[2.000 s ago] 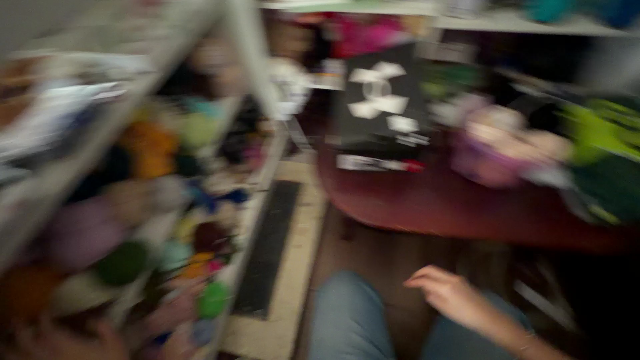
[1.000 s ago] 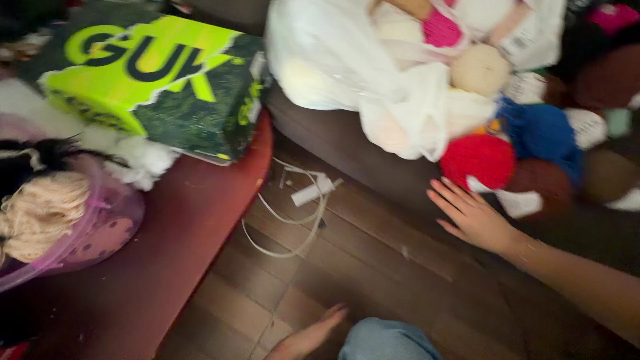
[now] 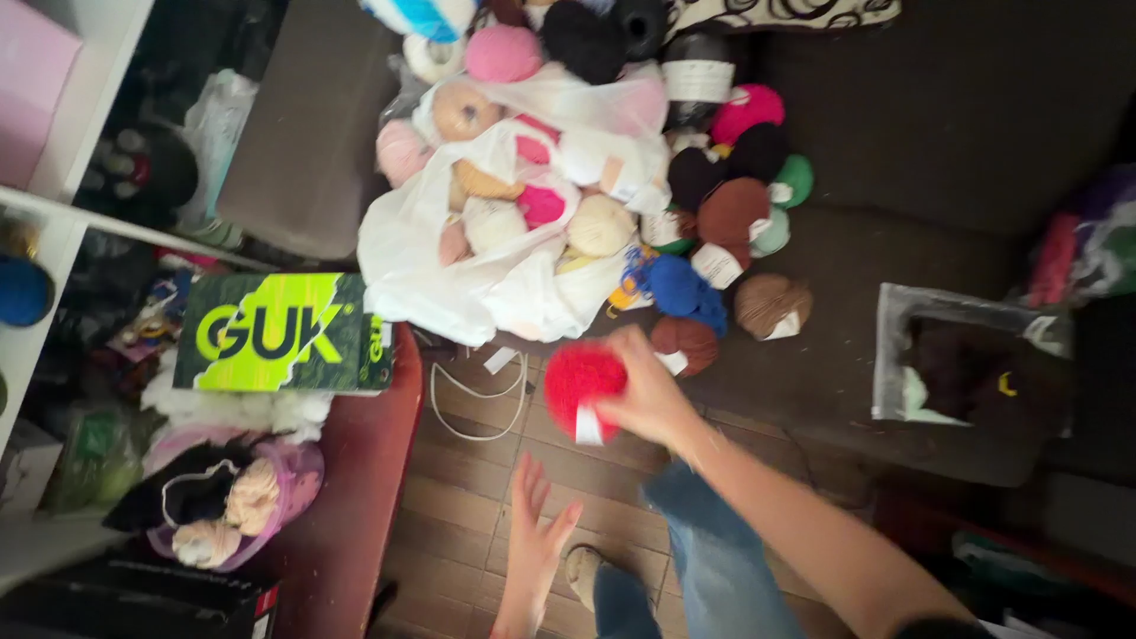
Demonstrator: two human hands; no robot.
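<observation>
A ball of red yarn [image 3: 581, 382] with a white label is held in my right hand [image 3: 646, 395], over the floor just off the couch's front edge. Below and left of it, my left hand [image 3: 534, 532] is raised with its fingers apart and holds nothing. Beyond the red ball, a white plastic bag [image 3: 417, 266] full of yarn balls lies on the dark couch. To its right are a blue yarn ball [image 3: 683, 286], a reddish-brown ball [image 3: 685, 344] and a lighter brown ball [image 3: 772, 304].
On the left, a dark red table [image 3: 355, 497] carries a green and black box [image 3: 275, 333] and a purple basket [image 3: 306, 479] with yarn. A white cable [image 3: 435, 399] lies on the tiled floor. A clear zip bag [image 3: 896, 355] rests on the couch at right.
My right hand has closed on the red yarn ball, which lay beside the blue yarn a second ago, and has lifted it off the couch. My left hand has come up with spread fingers.
</observation>
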